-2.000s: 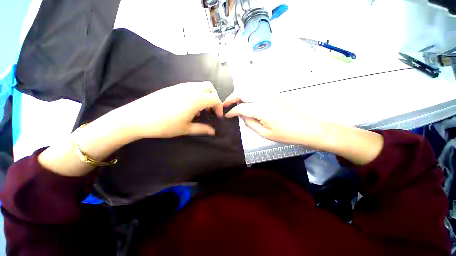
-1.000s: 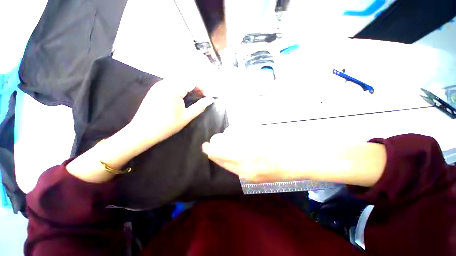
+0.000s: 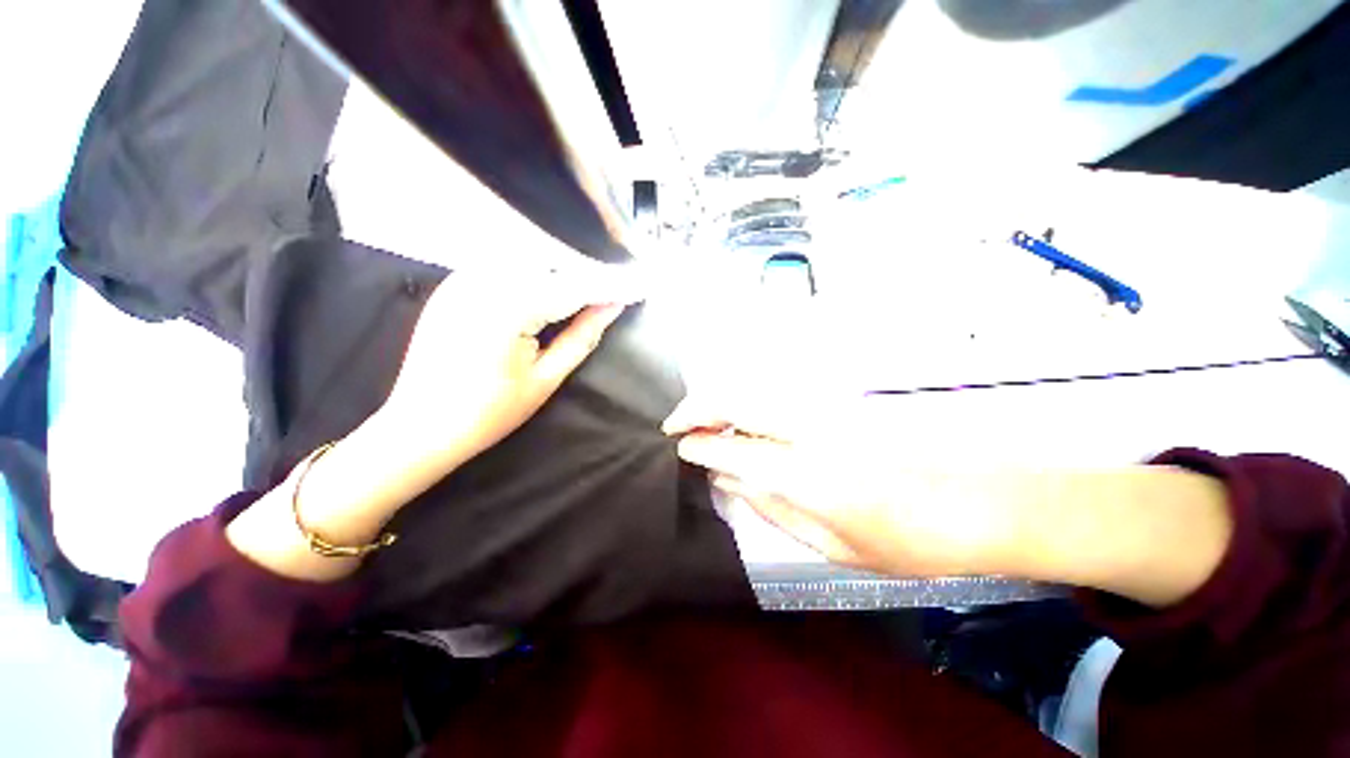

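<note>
The dark garment piece lies on the white table under my hands and runs down to the front edge and my lap. My left hand rests on the cloth just left of the brightly lit needle area, its thumb and fingers pressing the cloth. My right hand pinches the right edge of the cloth between thumb and fingers, nearer to me. The sewing machine stands above; its needle and presser foot are washed out by glare.
More dark cloth is heaped at the left and hangs off the table. A blue tool lies right of the machine, black snips at the far right. A ruler strip runs along the front edge.
My head view has moved closer under the machine head. My left hand has moved forward to the needle area. My right hand has parted from it and now holds the cloth edge nearer to me.
</note>
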